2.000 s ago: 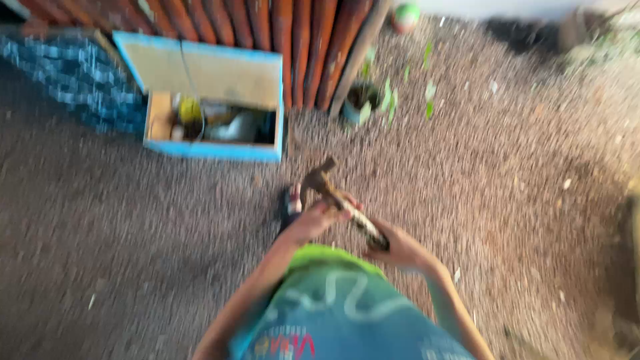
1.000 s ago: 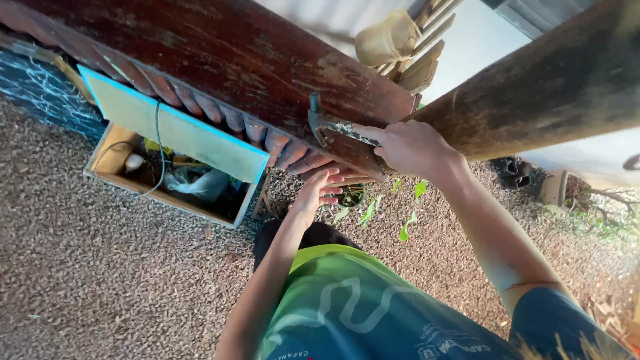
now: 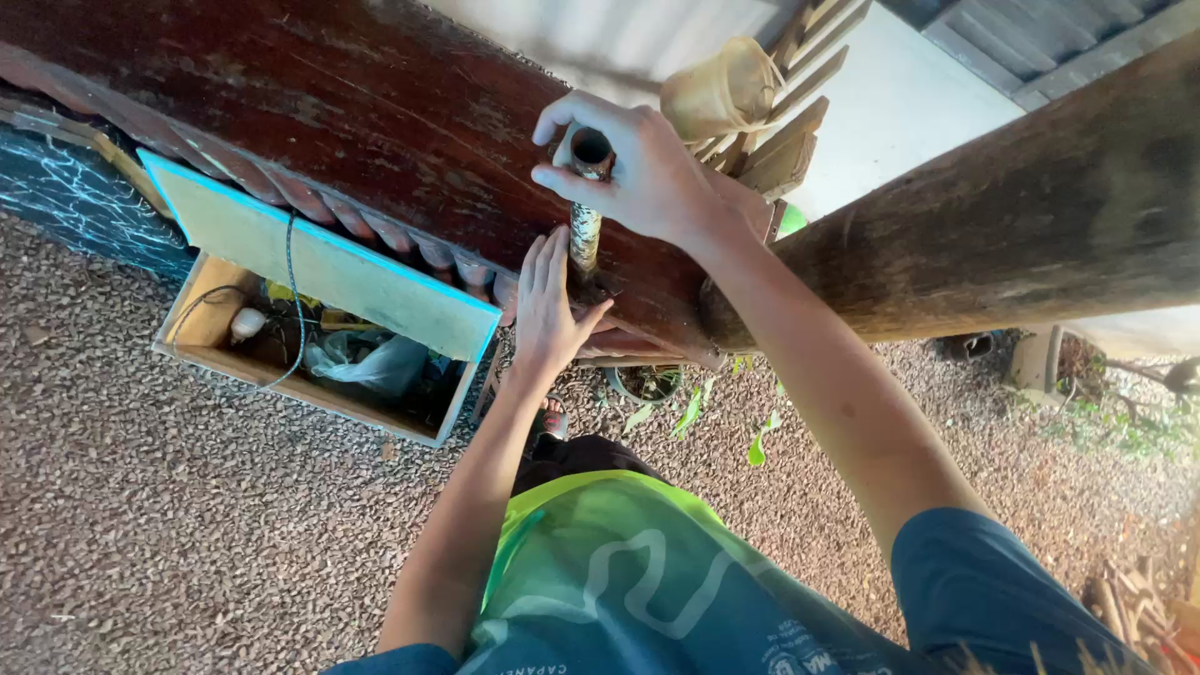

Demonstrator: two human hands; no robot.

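Note:
A hammer's worn tubular handle point(image 3: 586, 234) rises from the dark red wooden ledge point(image 3: 403, 122), its hollow end toward the camera. My right hand point(image 3: 633, 169) is around the upper end, with thumb and fingers curved about it; whether they press on it is hard to tell. My left hand point(image 3: 553, 305) lies at the ledge's near edge, fingers spread beside the lower handle, holding nothing. The hammer's head, low on the ledge, is mostly hidden by shadow and my left hand.
An open wooden box point(image 3: 309, 375) with a blue-edged lid, a cord and a plastic bag inside stands on gravel at left. A thick wooden post point(image 3: 984, 206) crosses at right. A plastic bucket point(image 3: 722, 89) sits behind the ledge by wooden slats. A potted plant point(image 3: 647, 382) stands below.
The hammer, lying along the ledge in my right hand one second ago, now has its handle pointing up. My left hand has moved up to the ledge beside it.

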